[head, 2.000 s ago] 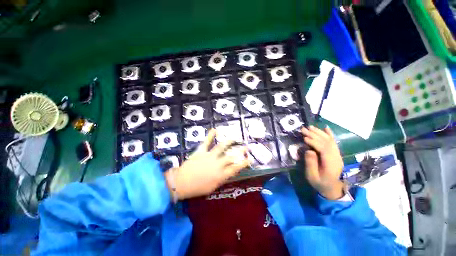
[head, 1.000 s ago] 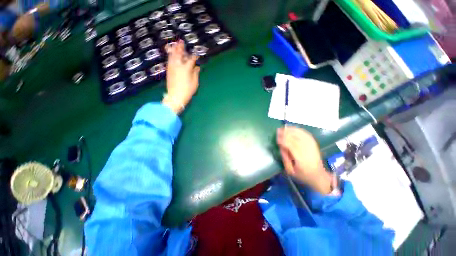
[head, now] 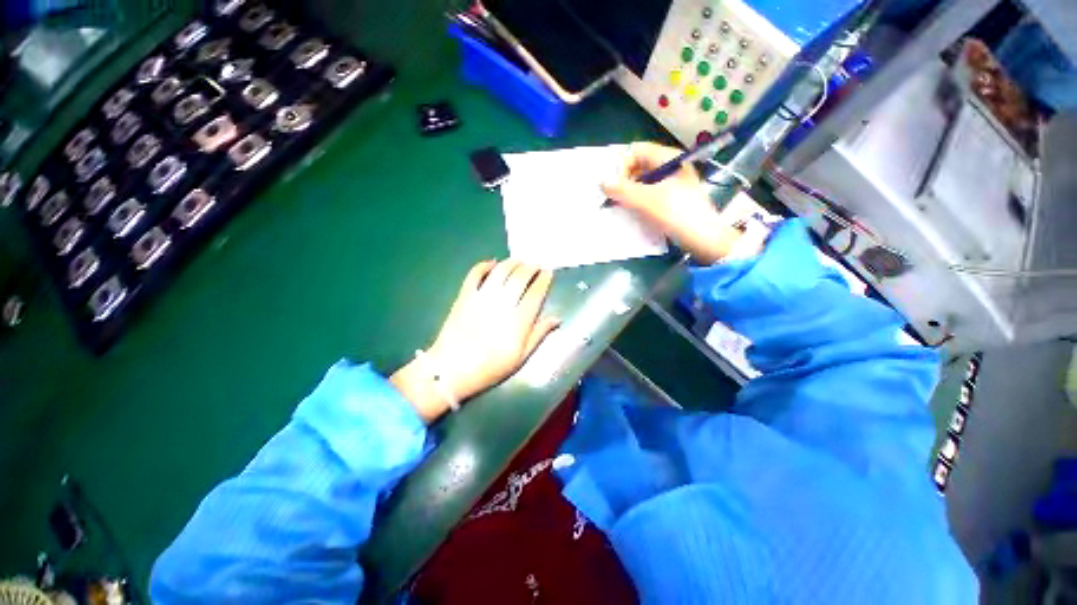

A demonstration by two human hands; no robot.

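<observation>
My right hand (head: pixel 676 203) holds a dark pen (head: pixel 689 157) over a white paper sheet (head: pixel 567 219), its fingers at the sheet's right part. My left hand (head: pixel 494 325) lies on the green bench with its fingertips at the paper's lower edge; it holds nothing that I can see. The black tray (head: pixel 195 266) lies at the upper left, its pockets filled with silvery watch units; neither hand touches it. A single dark watch unit (head: pixel 489 167) lies at the paper's upper left corner.
A small black round-cornered piece (head: pixel 437 117) lies above the paper. A blue holder (head: pixel 510 73) with dark flat devices and a white box with coloured buttons (head: pixel 705 73) stand at the top. Part of a cream fan (head: pixel 21 592) shows at the lower left.
The view has swung right. My left hand has left the tray and come down beside the paper. My right hand has moved onto the paper, now with the pen in a writing grip.
</observation>
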